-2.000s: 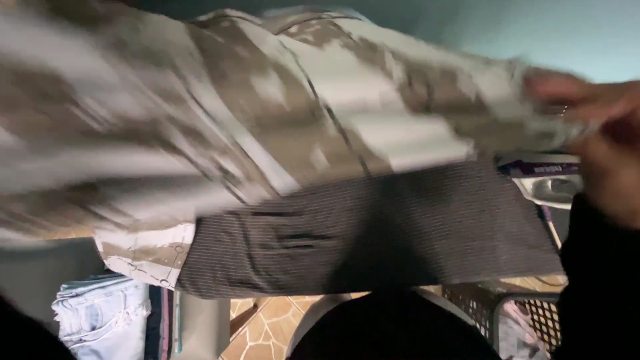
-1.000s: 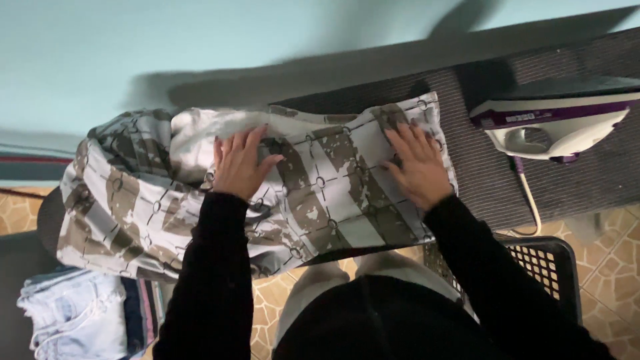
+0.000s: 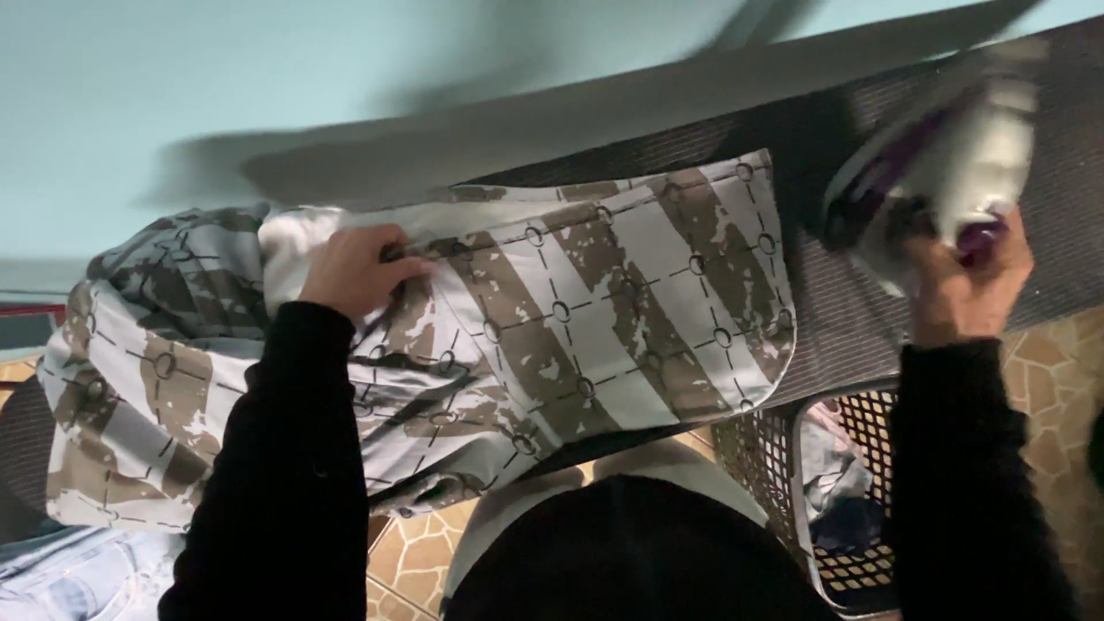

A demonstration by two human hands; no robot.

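Observation:
A patterned shirt-like garment (image 3: 621, 302) in white, brown and grey lies across a dark ribbed ironing board (image 3: 837, 336), its right end flat and its left part bunched. My left hand (image 3: 358, 272) rests at the garment's upper edge with curled fingers, thumb toward the right; whether it pinches the cloth is hard to tell. On the right, my right hand (image 3: 970, 285) grips a white and purple clothes iron (image 3: 975, 164), which is blurred and tilted above the board, to the right of the garment. The iron's handle is partly hidden by my fingers.
Below the board, a dark plastic basket (image 3: 871, 578) with perforated sides holds some clothes. Folded light-blue denim (image 3: 86, 573) lies at the lower left. A pale blue wall (image 3: 302, 69) runs behind the board, and a tiled floor (image 3: 1048, 379) shows below.
My right hand has left the garment and taken hold of the iron, which stood on the board one second ago and is now tilted. The garment, swung up in the oldest frame, now lies on the board.

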